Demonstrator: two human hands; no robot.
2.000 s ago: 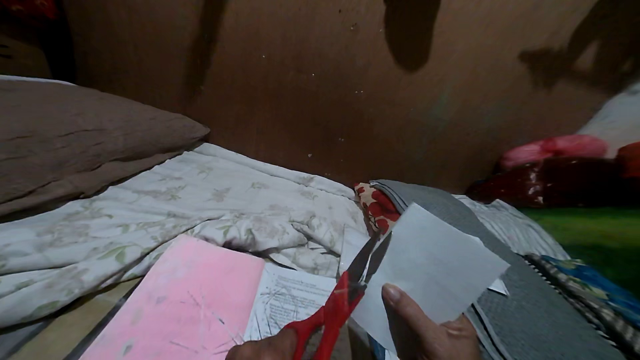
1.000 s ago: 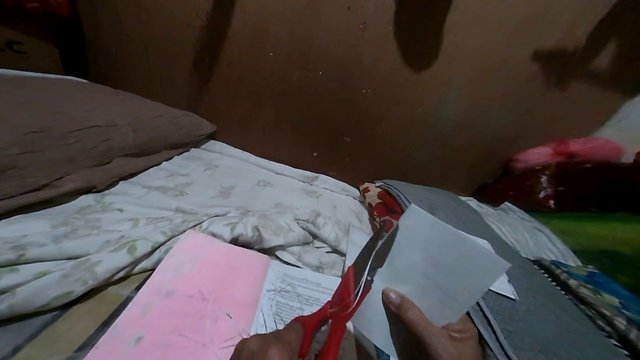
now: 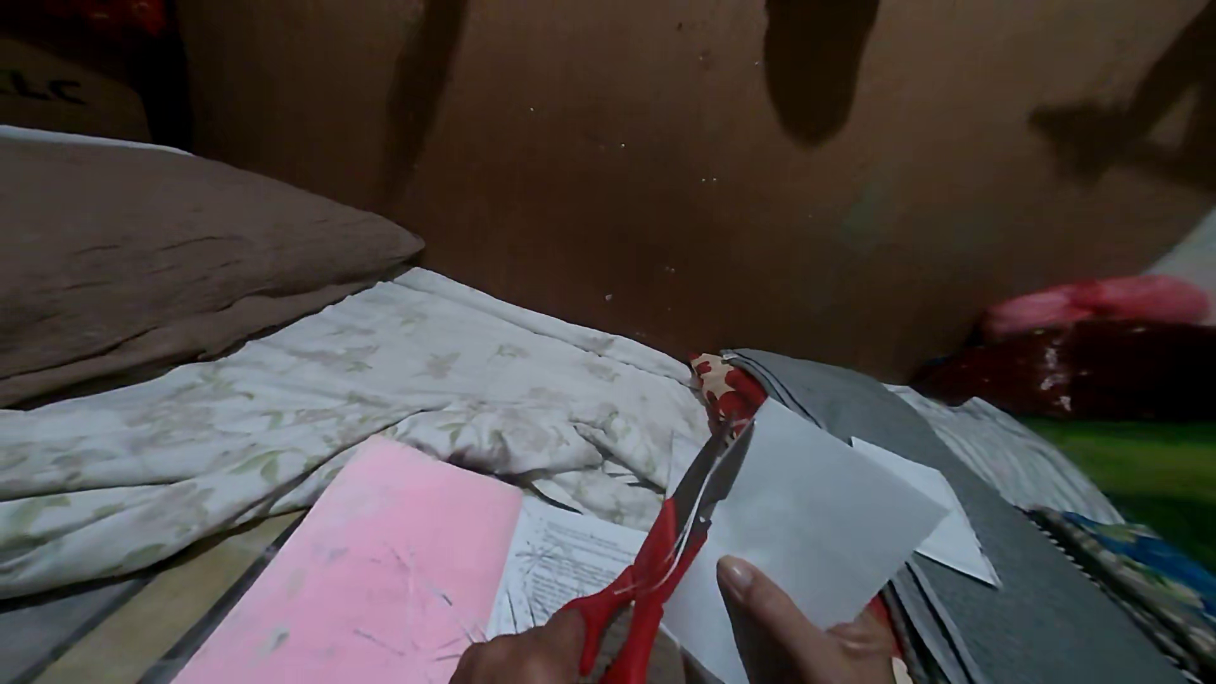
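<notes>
My left hand [image 3: 532,655] is at the bottom centre, with its fingers in the handles of red-handled scissors [image 3: 655,565]. The blades point up and away, slightly apart, along the left edge of a white paper sheet [image 3: 826,513]. A thin white strip lies along the blades. My right hand [image 3: 807,636] holds the sheet from the lower right, its thumb on top and the other fingers mostly hidden beneath. Left of the scissors lie a pink sheet [image 3: 380,570] and a printed page [image 3: 570,560], both strewn with thin slivers.
A floral cloth [image 3: 380,380] and a brown pillow [image 3: 171,247] lie at the left. Grey folded fabric [image 3: 1007,532] is at the right, with another white paper [image 3: 950,518] on it. Behind stands a brown wall [image 3: 589,171]; a pink item [image 3: 1102,299] sits at the far right.
The scissor blades stood wider apart two seconds ago and are closer together now. My right hand keeps its hold on the white sheet.
</notes>
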